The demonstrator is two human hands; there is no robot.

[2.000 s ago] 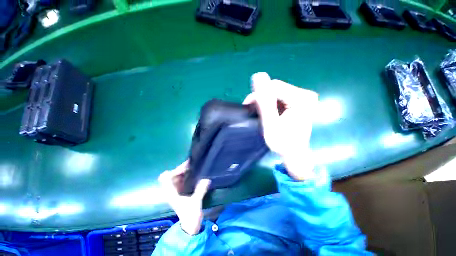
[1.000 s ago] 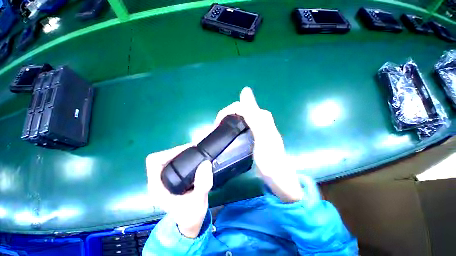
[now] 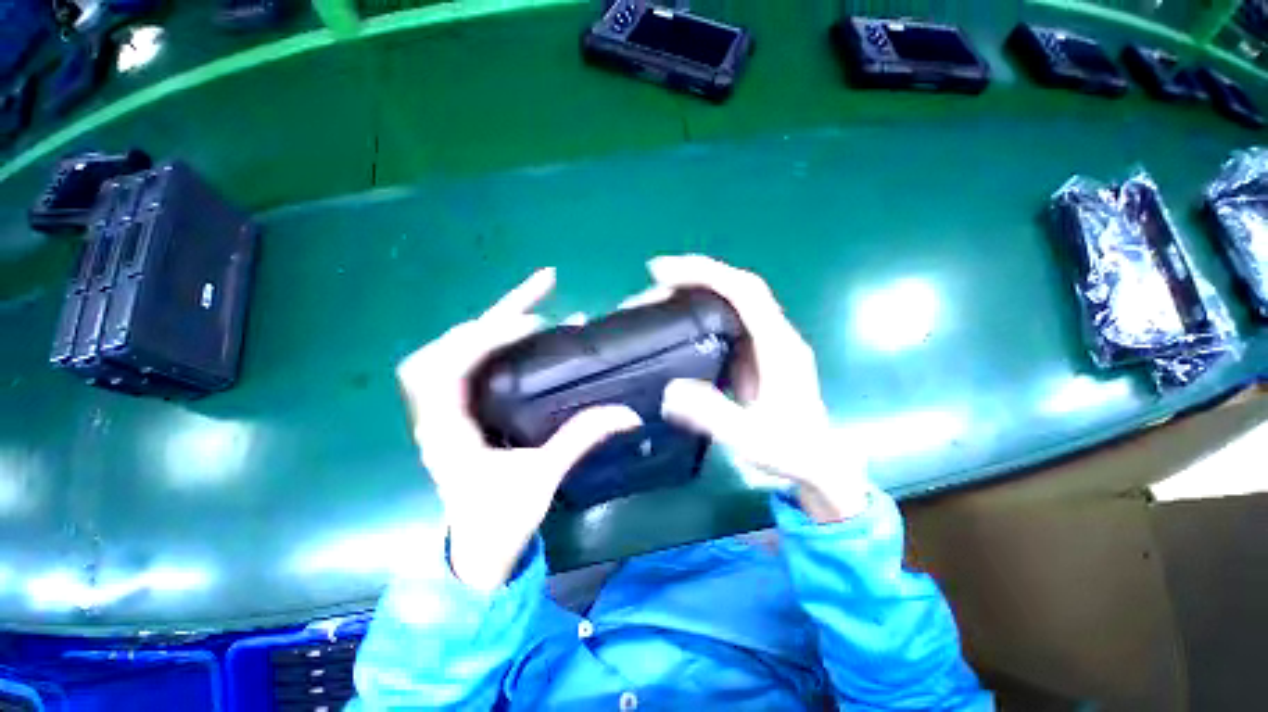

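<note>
A dark handheld unit with a thick black protective sleeve along its upper edge is held above the green bench in front of me. My left hand grips its left end, with the thumb across the near face. My right hand grips its right end, with the thumb also on the near face. A small pale mark shows on the unit's face. The fingers behind the sleeve are mostly hidden, and the picture is slightly blurred there.
Unsleeved dark units stand on edge at the left, with a screened device behind. Finished devices lie along the far strip. Bagged sleeves lie at right. A blue crate and a carton are below the near edge.
The unit and sleeve have turned from a steep slant to nearly level. My right hand has shifted around the right end, and both thumbs now lie on the near face.
</note>
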